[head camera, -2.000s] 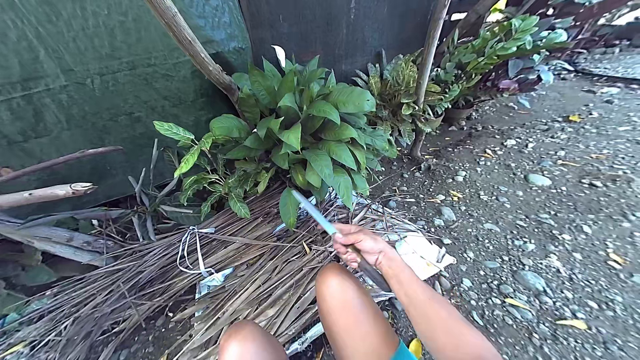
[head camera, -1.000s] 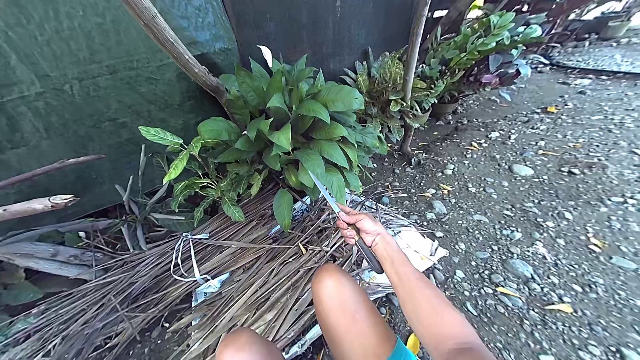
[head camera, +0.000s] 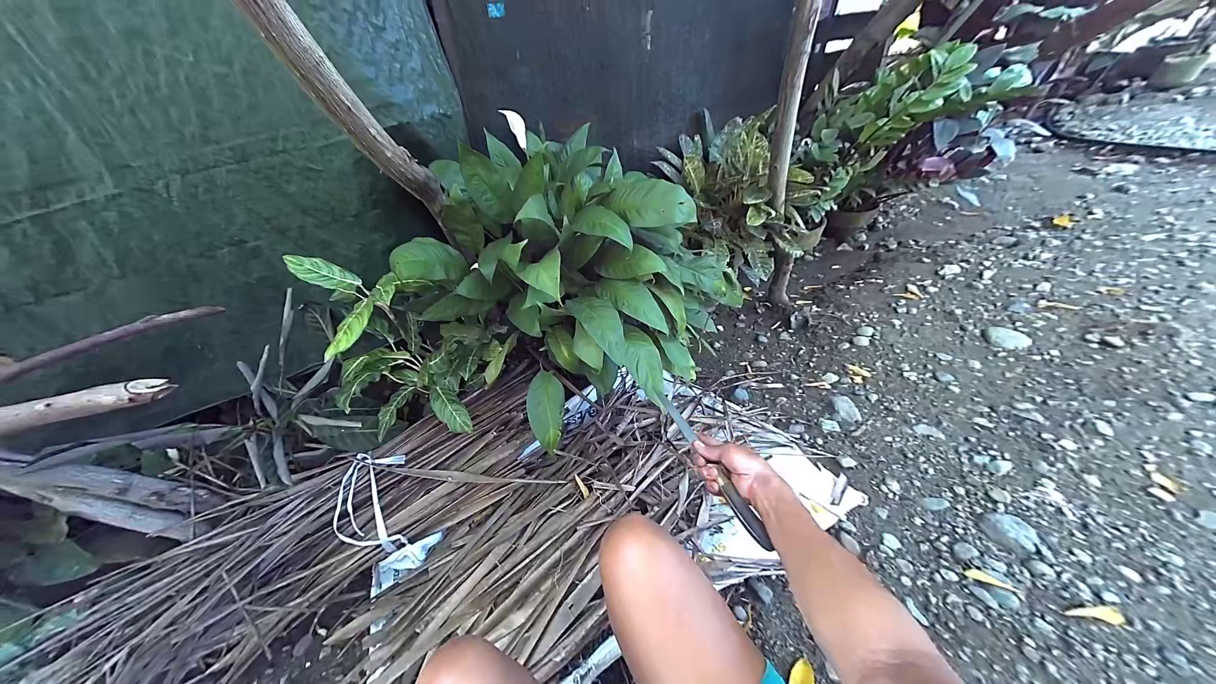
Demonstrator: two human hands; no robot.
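Observation:
My right hand [head camera: 730, 467] is closed around a knife [head camera: 746, 513] with a long narrow blade and a dark handle. The blade points up and left, and its far end meets the drooping leaves of a broad-leaved green plant [head camera: 570, 256] with one white bloom. Below the plant lies a heap of dry brown stalks or fronds [head camera: 494, 513], partly over a white printed sack [head camera: 807, 484]. A white strap [head camera: 380, 518] loops over the heap. My left hand is out of view; my two bare knees show at the bottom.
A wooden pole [head camera: 787, 142] stands right of the plant, and another [head camera: 351, 104] leans left of it. Cut branches [head camera: 85, 404] jut in from the left, before a green sheet [head camera: 142, 190]. Stony ground [head camera: 1007, 427] spreads along the right, with potted plants [head camera: 855, 180] behind.
The knife in my right hand has gone from standing out before the plant to having its far end at the leaf tips. My grip on it stays closed.

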